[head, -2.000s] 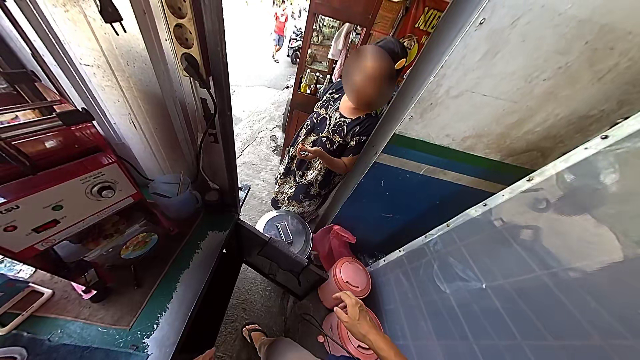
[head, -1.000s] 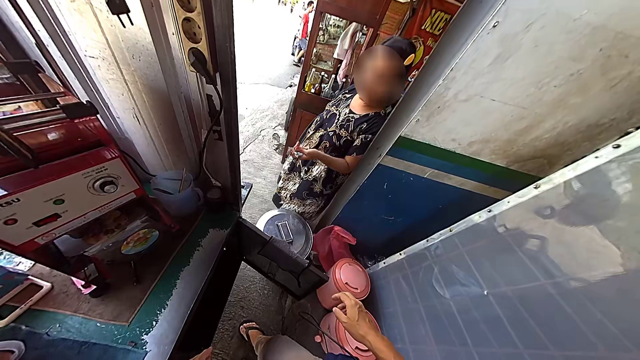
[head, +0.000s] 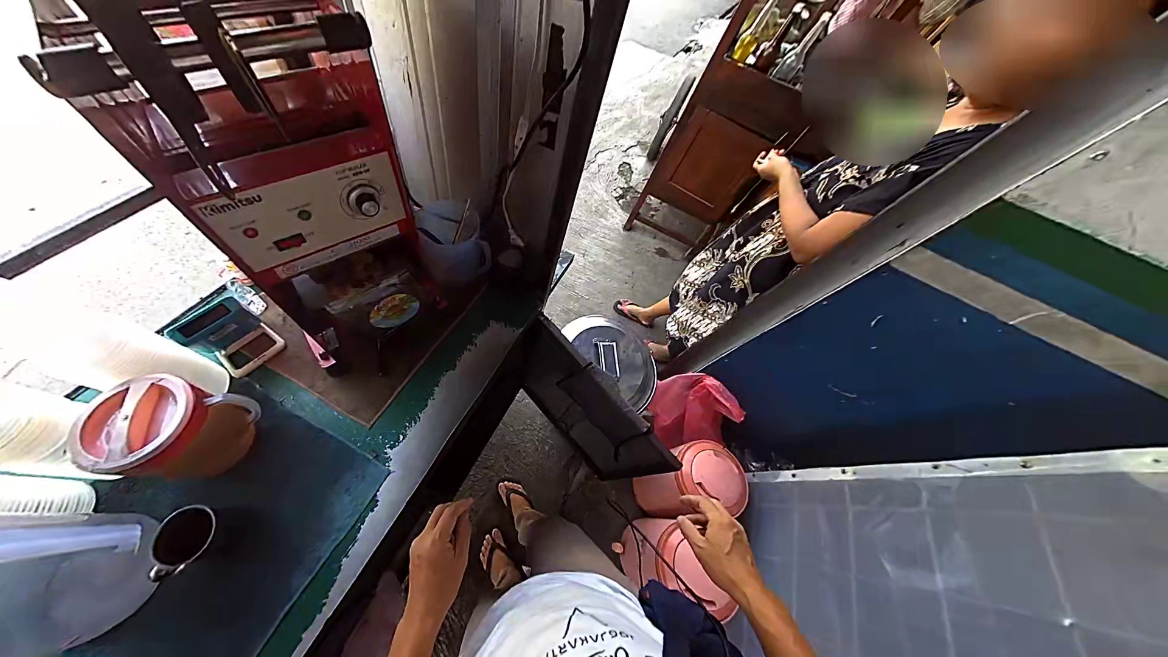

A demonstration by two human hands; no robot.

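My left hand (head: 441,543) is low in the view beside the dark edge of the counter, fingers loosely bent, holding nothing that I can see. Over the pink plastic containers (head: 703,479) on the floor hangs my right hand (head: 716,538), its thumb and fingers curled near each other with nothing visible between them. A thin dark cord (head: 643,538) runs across the lower container. Beyond them lie a red plastic bag (head: 693,409) and a large metal pot with a lid (head: 616,360).
A black panel (head: 598,411) juts from the counter corner. On the counter (head: 301,456) stand a red Kimitsu machine (head: 301,214), a lidded jug (head: 169,424), a dark cup (head: 182,538) and stacked white containers. A person (head: 776,237) stands beyond the blue wall, near a wooden cabinet (head: 703,173).
The view has swung down and to the left. My left hand, barely visible at the bottom edge before, now shows fully. The right hand remains over the pink containers.
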